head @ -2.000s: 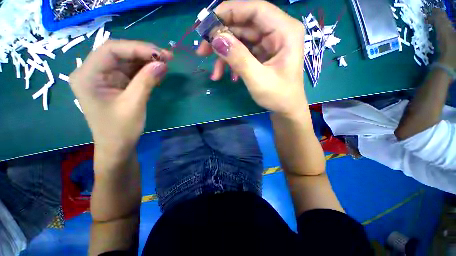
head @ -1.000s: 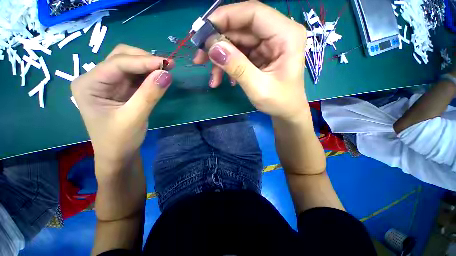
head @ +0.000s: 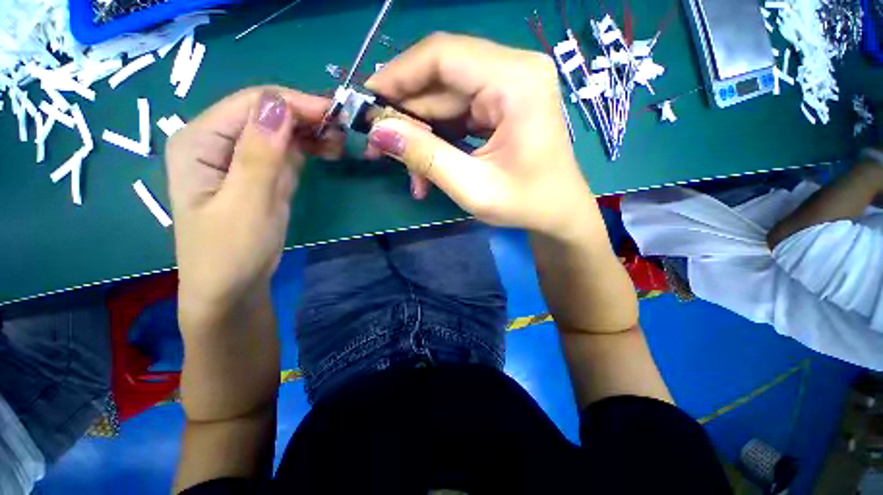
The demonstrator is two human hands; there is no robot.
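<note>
My right hand [head: 474,135] is shut on a small dark and silver hand tool [head: 366,118] between thumb and fingers. A white tab [head: 347,101] sits at the tool's left end. A slim silver rod [head: 370,41] slants up and right from the tab. My left hand [head: 237,160] has its fingertips at the left side of the tab, with the thumb raised; whether they grip anything is unclear. Joined pieces with white tabs and red wires [head: 612,92] lie fanned right of my right hand. A heap of white strips [head: 48,72] lies at the left.
A blue tray [head: 92,34] of small metal parts is at the upper left, with a thin rod [head: 266,19] beside it. A digital scale [head: 731,58] stands right. More white strips [head: 813,77] lie beyond it. A person's white sleeve [head: 833,261] is at the right edge.
My right hand has moved down and left with the tool, bringing it to my left fingertips. My left thumb has lifted. The red wires between my hands no longer show clearly. More of the fanned pieces shows.
</note>
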